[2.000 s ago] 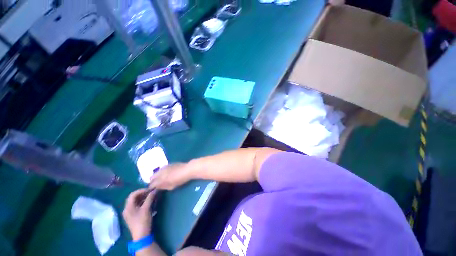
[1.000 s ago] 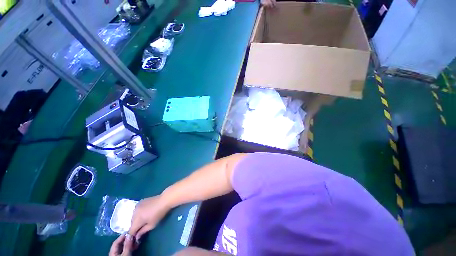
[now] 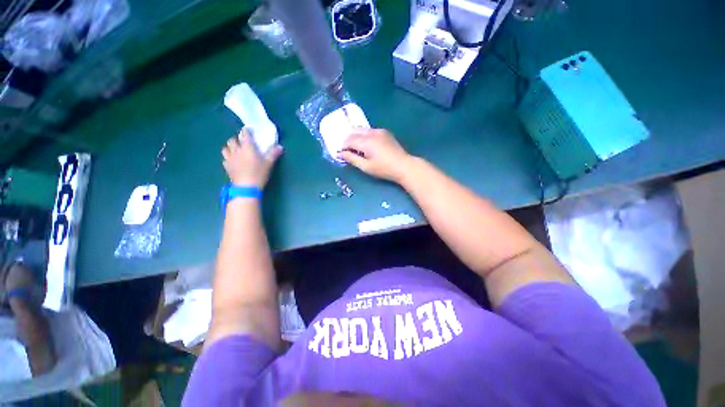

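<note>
My left hand (image 3: pixel 250 164), with a blue wrist band, has its fingers and thumb around the lower end of a white wrap (image 3: pixel 253 114) on the green bench. My right hand (image 3: pixel 378 154) has its fingertips at the lower right edge of a white housing (image 3: pixel 340 125), which lies on crinkled clear film (image 3: pixel 311 114). Whether a small part is between those fingertips cannot be told. The grey electric screwdriver (image 3: pixel 308 41) hangs just above the housing. Small dark and silver pieces (image 3: pixel 343 187) lie loose on the bench in front of the housing.
A screw feeder (image 3: pixel 433 65) and teal box (image 3: pixel 584 115) stand right. A framed black unit (image 3: pixel 353 20) lies behind. Another housing (image 3: pixel 141 204) and a white strip with black shapes (image 3: pixel 65 230) lie left. Another person's arm (image 3: pixel 30 318) shows far left.
The view has swung left. My left hand has moved away from my right hand and taken hold of the white wrap. My right hand remains at the housing.
</note>
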